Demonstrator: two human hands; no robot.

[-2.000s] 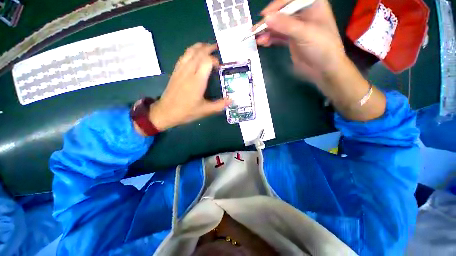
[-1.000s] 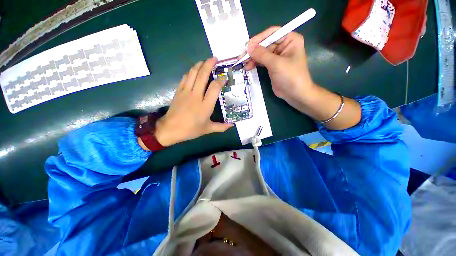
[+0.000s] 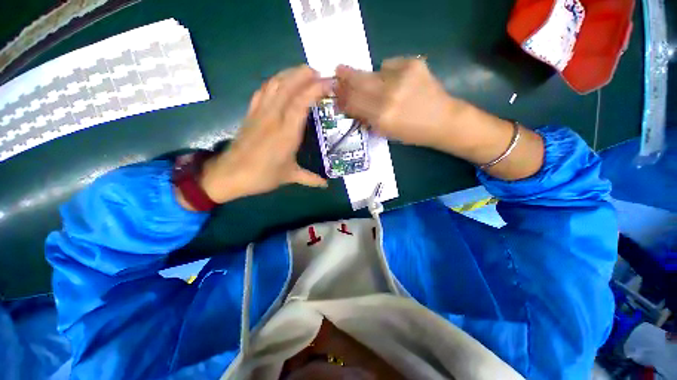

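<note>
The open phone unit [image 3: 347,146], with green board and silver areas, lies on the long white release liner [image 3: 338,44]. My left hand [image 3: 271,137] spans the phone's left side, its fingertips at the upper end and its thumb by the lower left corner. My right hand [image 3: 393,100] covers the phone's upper right part, fingertips pressed near its top edge. The tweezers [image 3: 345,136] look dark, lie slanted under my right hand over the phone and are mostly hidden by it. Any sticker under the fingertips is hidden. Grey stickers [image 3: 326,7] show at the liner's far end.
Spare sticker sheets [image 3: 104,82] lie on the left of the dark green bench [image 3: 245,44]. A red bin [image 3: 605,44] with speckled white pieces stands at the far right, a small white scrap [image 3: 513,98] near it. A clear-blue strip [image 3: 655,82] lies beyond.
My right hand came down from above the liner to the phone with the tweezers, then turned, swinging their tips towards me. Its fingertips now press the phone's top. The view has shifted slightly.
</note>
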